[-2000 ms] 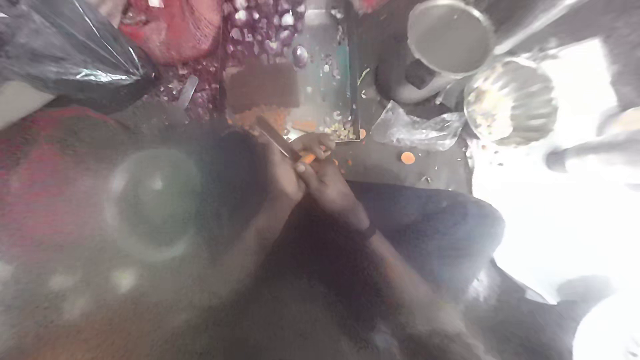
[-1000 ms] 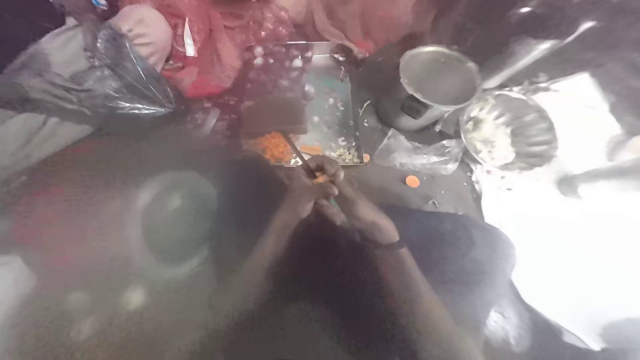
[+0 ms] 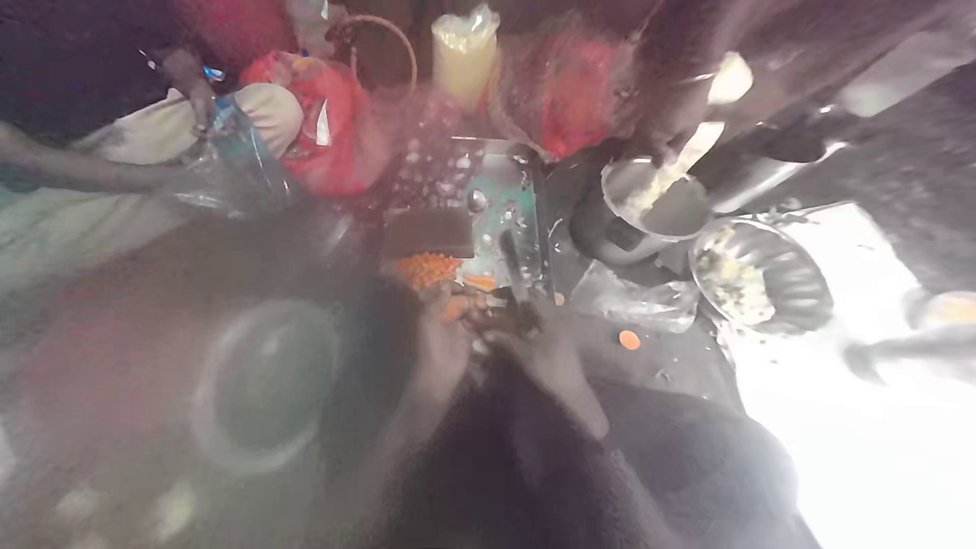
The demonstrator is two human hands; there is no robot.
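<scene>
My left hand [image 3: 448,328] is at the near edge of a metal tray [image 3: 543,229], its fingers bent around what looks like an orange carrot piece [image 3: 454,307]. Beside it my right hand [image 3: 537,335] is closed on a dark handle, blurred, of what seems to be a knife [image 3: 512,255]. Chopped carrot [image 3: 427,268] is heaped in the tray in front of a brown block [image 3: 428,232]. A longer carrot piece [image 3: 480,282] lies just beyond my fingers. Haze blurs the fingertips.
To the right stand a metal pot [image 3: 656,198] and a fluted metal bowl [image 3: 797,286] with pale chopped food. A clear plastic bag [image 3: 633,297] and a carrot slice [image 3: 629,340] lie nearer. At the left another person's hand [image 3: 200,103] holds a clear bag [image 3: 236,164]; red bags [image 3: 335,130] are beside it.
My hands have moved apart a little, and the dark blade now points up over the tray's right part instead of up-left. The view has tilted upward, showing another person's hands.
</scene>
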